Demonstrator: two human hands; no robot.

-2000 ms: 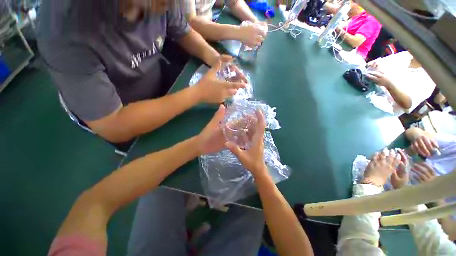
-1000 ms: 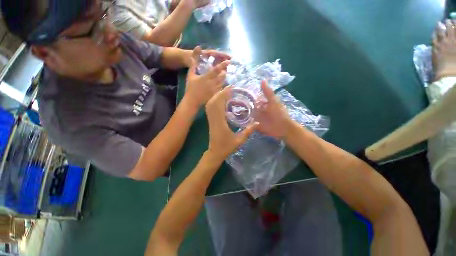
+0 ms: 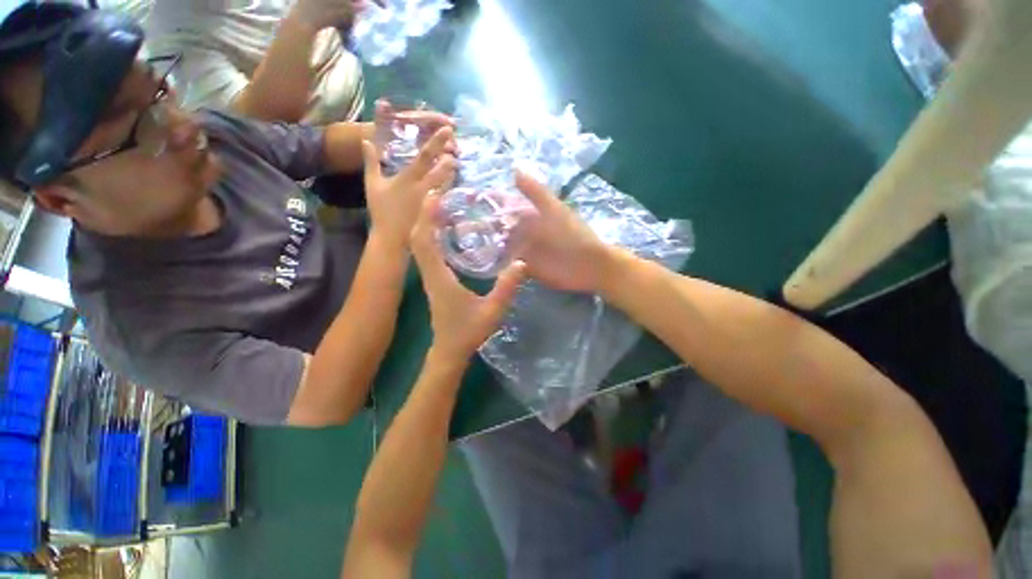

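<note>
A clear round part [image 3: 475, 233] with ring outlines is held up between my two hands above the green table. My left hand [image 3: 453, 288] is at its left and lower side, thumb and fingers spread around it. My right hand [image 3: 560, 240] is against its right side. A flat clear plastic bag [image 3: 555, 356] lies beneath my hands and reaches the table edge. More crinkled clear film [image 3: 538, 145] lies just beyond the part. Whether film wraps the part cannot be told.
A seated person [image 3: 215, 271] at my left holds another clear piece [image 3: 410, 141] close to my hands. Another person's arm and film [image 3: 396, 28] are farther along. A cream pipe [image 3: 905, 170] slants across the right. Blue bins [image 3: 119, 481] stand on a rack at lower left.
The view has turned and shifted, so the table and pipe sit differently in it. Both my hands still hold the round part, which is now further left in view.
</note>
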